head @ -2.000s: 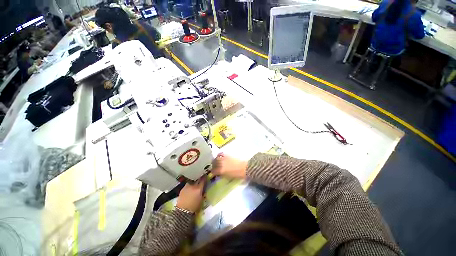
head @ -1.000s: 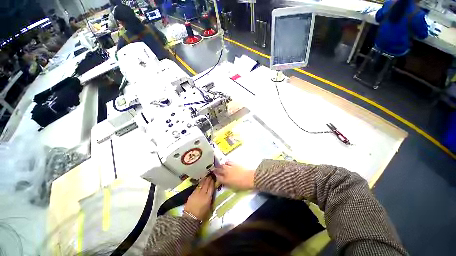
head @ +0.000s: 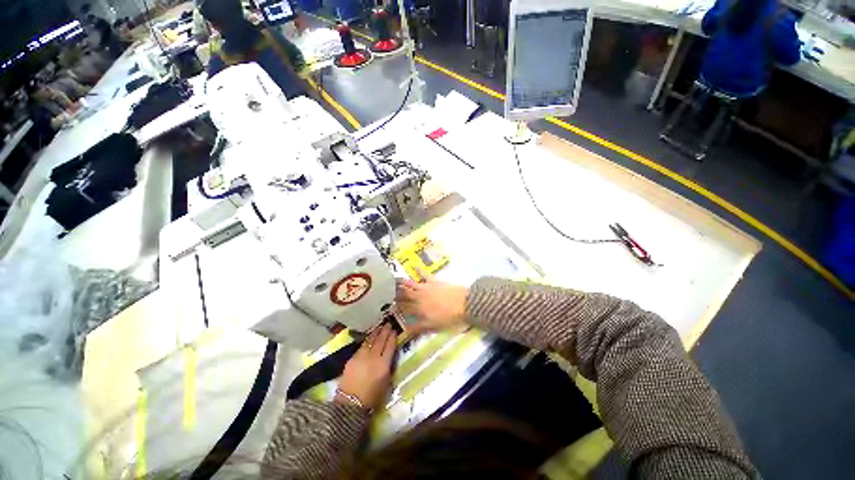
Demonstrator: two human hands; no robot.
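A black fabric strip (head: 323,368) runs from the left under the head of the white sewing machine (head: 319,225). My left hand (head: 368,367) presses the strip down just in front of the needle area, fingers pointing at it. My right hand (head: 429,305) is at the needle area from the right, fingertips on the strip's end beside the left fingertips. The needle and presser foot are hidden by the machine head and fingers. Another length of black strip (head: 246,412) hangs in a curve left of my left hand.
Yellow attachment (head: 424,259) right of the needle area. Red-handled snips (head: 633,246) on a cord, on the white table (head: 600,202). White-framed screen (head: 547,61) on a stand behind. Dark fabric mass (head: 525,398) at the near edge. Crumpled clear plastic (head: 47,309) far left. People sit at the back.
My hands stay at the needle area; the left hand has shifted slightly and its fingers now lie flatter and more extended than two seconds ago. The whole view has moved slightly.
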